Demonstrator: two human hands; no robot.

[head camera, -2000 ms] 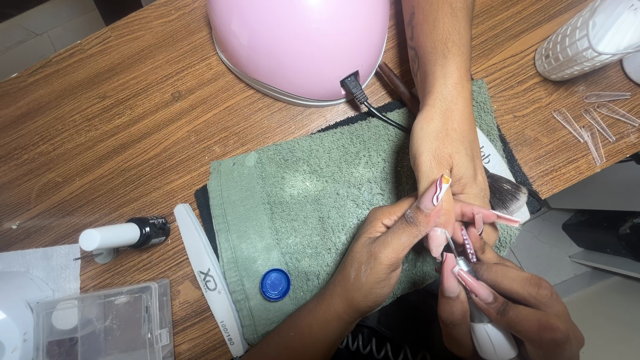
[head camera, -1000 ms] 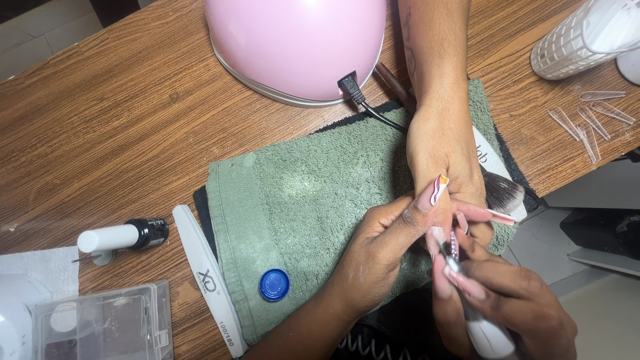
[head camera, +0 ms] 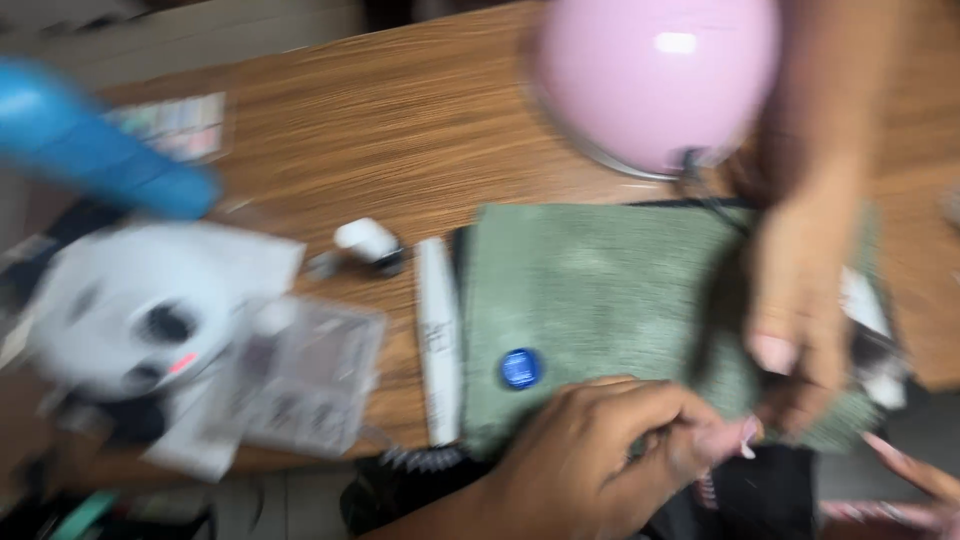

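Note:
My left hand (head camera: 622,442) is low in the middle, its thumb and fingertips pinched together close to the other person's hand (head camera: 802,300). Blur hides whether it holds anything. That hand reaches down from the top right over a green towel (head camera: 600,277), its thumbnail facing up. At the lower right edge my right hand (head camera: 907,487) shows partly, fingers apart, with no tool visible in it. A blue round cap (head camera: 520,368) lies on the towel, left of my left hand. A white nail file (head camera: 439,337) lies along the towel's left edge.
A pink dome-shaped device (head camera: 660,82) with a black cord stands behind the towel. Left are a white bottle (head camera: 367,238), a clear plastic case (head camera: 330,375), a round white device (head camera: 142,315) and a blue object (head camera: 97,142). A brush (head camera: 874,360) lies right.
My left hand has let go of the other person's finger. My right hand has moved away to the right, and the handpiece it held is out of sight. The view has swung left.

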